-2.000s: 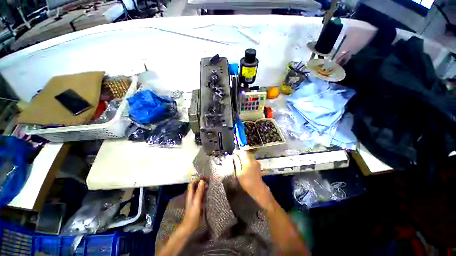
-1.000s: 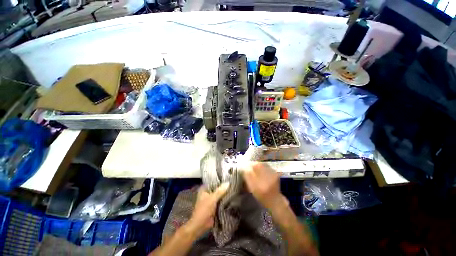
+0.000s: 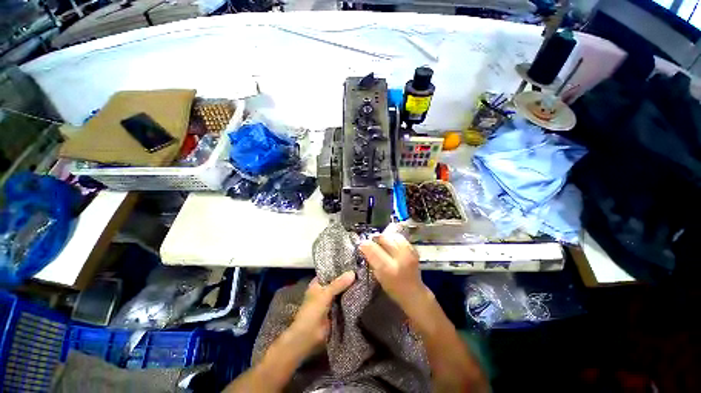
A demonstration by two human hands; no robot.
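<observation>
The brown-grey woven garment [image 3: 350, 311] runs from the machine head down into my lap. The dark grey button-sewing machine [image 3: 367, 146] points at me, its front end just above the cloth. My left hand [image 3: 319, 303] grips the garment, thumb on top, left of centre. My right hand [image 3: 392, 265] holds the garment's edge close under the machine's front end, fingertips together. The clamp is partly hidden by glare and my fingers; no single button can be made out there. The divided button tray [image 3: 463, 222] with dark buttons stands right of the machine.
A black bottle [image 3: 417, 96] and a keypad panel [image 3: 420, 156] stand behind the tray. Light blue cloth [image 3: 526, 173] and a thread cone [image 3: 552, 57] are at right. A blue bag [image 3: 261, 150] and white basket [image 3: 154, 178] are at left. Blue crates [image 3: 131, 347] stand lower left.
The view has shifted, so the machine sits further right. My left hand has taken hold of the bunched garment. My right hand stays near the machine's front end, its fingers now closer together.
</observation>
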